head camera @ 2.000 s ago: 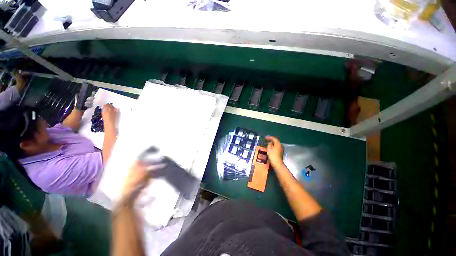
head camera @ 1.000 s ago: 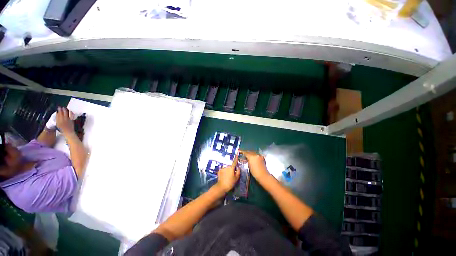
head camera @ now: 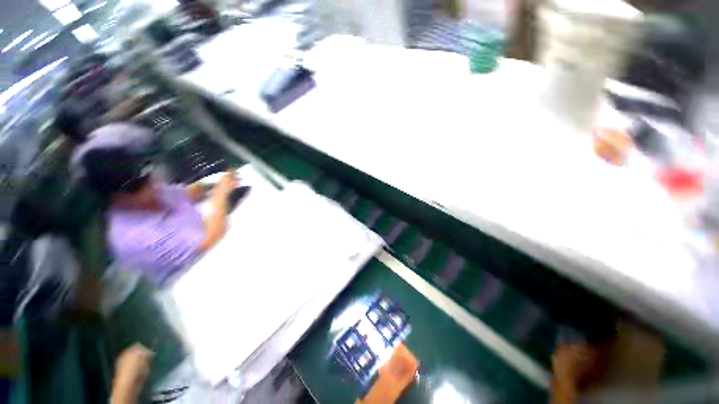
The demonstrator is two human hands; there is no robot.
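The view is blurred. The die-cut sheet point(head camera: 370, 335), shiny film with black rectangles, lies on the green work surface at lower centre. The orange block point(head camera: 390, 377) is beside its lower right side, cut off by the bottom edge. My left hand point(head camera: 132, 364) is at the bottom left, left of the white sheet and away from the block; its grip is too blurred to tell. My right hand cannot be made out.
A large white foam sheet point(head camera: 260, 280) lies left of centre. A person in lilac point(head camera: 154, 233) works beyond it. Dark housings point(head camera: 449, 267) line the conveyor under the long white shelf point(head camera: 441, 126). A blurred reddish hand or arm point(head camera: 573, 367), seemingly another person's, is at lower right.
The view has swung up and left. My hands were together over a housing on the orange block; now the block is uncovered, my left hand is far left, and my right hand is gone.
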